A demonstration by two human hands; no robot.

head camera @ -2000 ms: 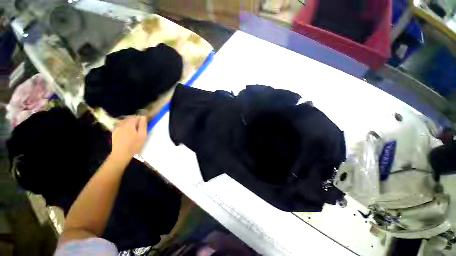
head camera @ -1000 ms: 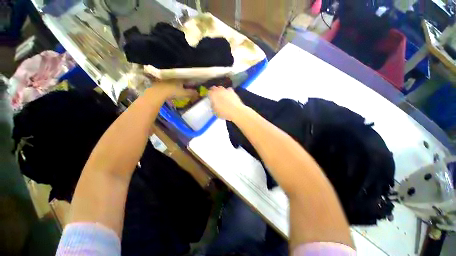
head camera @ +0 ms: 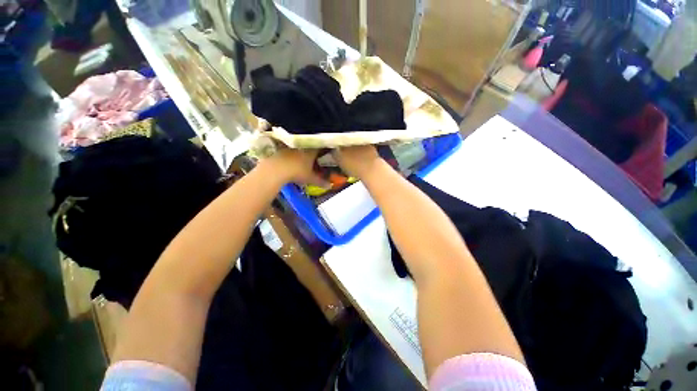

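A blue plastic basket (head camera: 336, 238) stands at the upper middle, holding a white item (head camera: 346, 208) and small yellow and orange things. Cream cloth (head camera: 428, 114) is draped over its far part, its near edge raised, with a black piece (head camera: 329, 107) on top. My left hand (head camera: 299, 166) and my right hand (head camera: 353, 159) are close together inside the basket, under the cloth's near edge. The fingers are partly hidden, so their hold cannot be told.
A black garment (head camera: 550, 282) lies on the white table (head camera: 489, 176) at right. More black garments (head camera: 130, 198) are heaped at left, beside pink cloth (head camera: 115, 103). Part of the machine head (head camera: 672, 374) shows at lower right. A red bin (head camera: 648, 153) stands beyond the table.
My right hand has come into view and joined my left at the basket. The cream cloth's near edge has been lifted, exposing the contents. The view has shifted left, leaving the machine mostly out of frame.
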